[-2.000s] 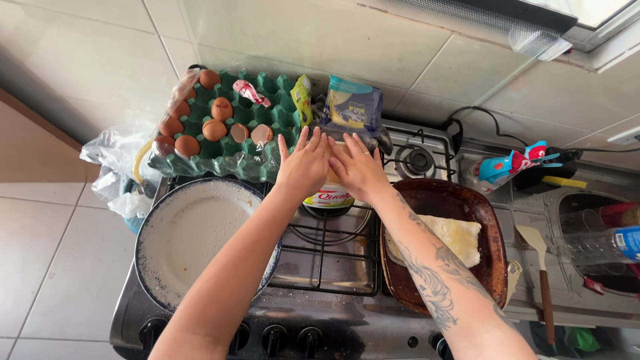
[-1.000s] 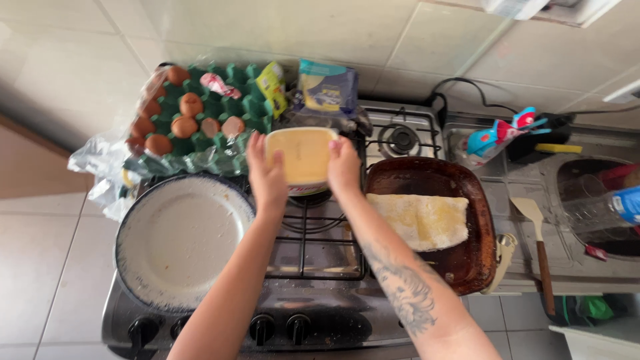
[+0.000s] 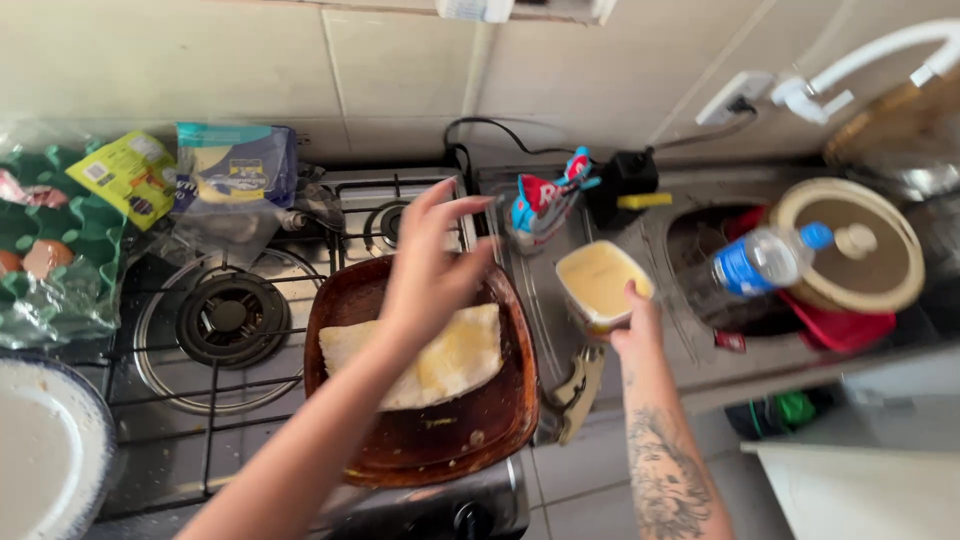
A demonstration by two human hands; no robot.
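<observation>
My right hand (image 3: 636, 319) grips a squarish plastic tub (image 3: 600, 281) of pale yellow spread, lidless on top, over the steel counter right of the stove. My left hand (image 3: 435, 262) is blurred, fingers apart and holding nothing, above a brown baking dish (image 3: 442, 465). In that dish lies a flat, pale rectangular piece of food (image 3: 457, 360) with yellow patches, partly hidden by my left forearm. The dish rests on the stove.
A bare burner (image 3: 229, 319) is left of the dish, then a white enamel plate (image 3: 45, 450). Behind stand a green egg tray (image 3: 82, 217) and packets (image 3: 236, 165). At right are a sink with a plastic bottle (image 3: 757, 262) and a lidded pot (image 3: 892, 240).
The tub has gone from over the stove between both hands to over the counter in my right hand. My left hand has let go of it. The view has swung right.
</observation>
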